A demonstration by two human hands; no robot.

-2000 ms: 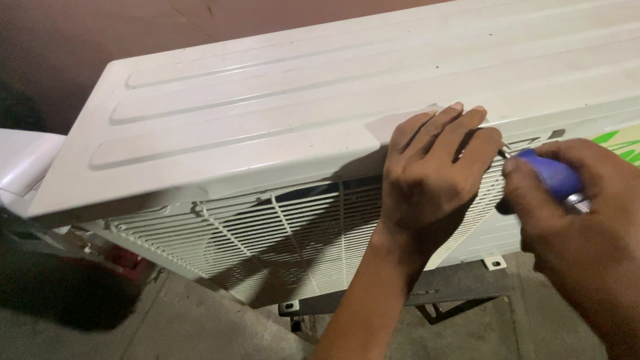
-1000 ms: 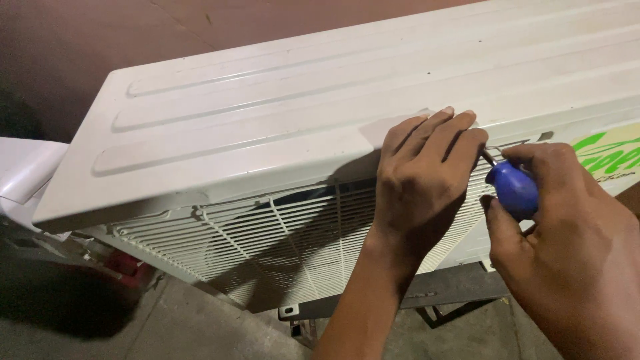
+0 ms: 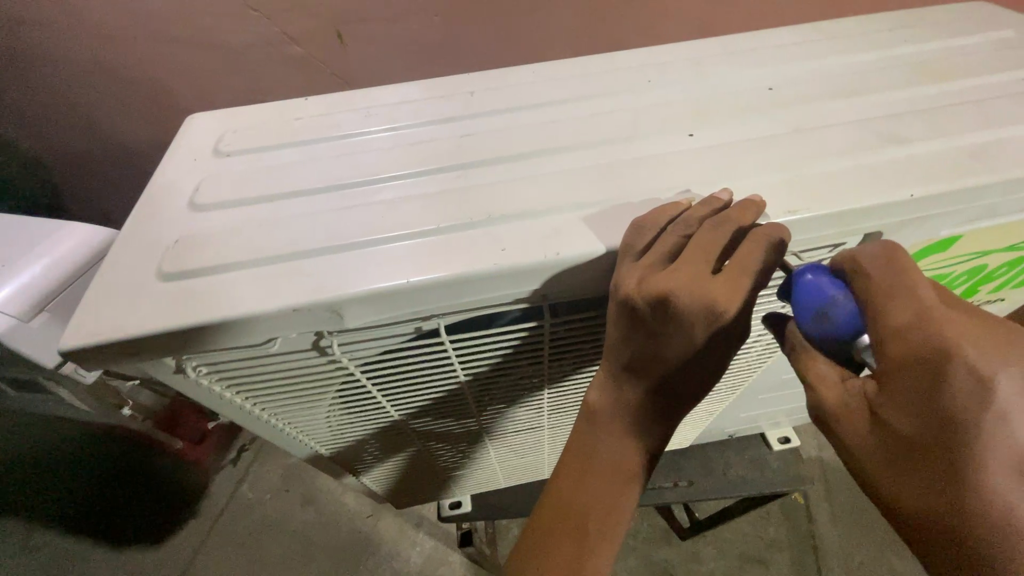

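Observation:
A white air conditioner outdoor unit [image 3: 496, 184] fills the middle of the head view, its ribbed top panel facing up and its wire fan grille [image 3: 472, 392] on the front. My left hand [image 3: 688, 280] rests on the unit's top front edge, fingers bent over it. In my right hand [image 3: 904, 344] is a screwdriver with a blue handle [image 3: 824, 308]; its shaft points at the upper front of the unit beside my left fingertips. The tip is hidden behind my left fingers, and so is whatever it touches.
Under the unit is a dark metal stand [image 3: 704, 480], above a grey concrete floor [image 3: 320, 520]. A reddish wall [image 3: 400, 40] runs behind. At the left are another white appliance casing [image 3: 48, 256] and a dark red object [image 3: 188, 424]. A green-lettered sticker [image 3: 976, 256] is on the front.
My right hand has shifted its hold and the screwdriver handle has changed its angle. My left hand stays at the same top front edge of the unit.

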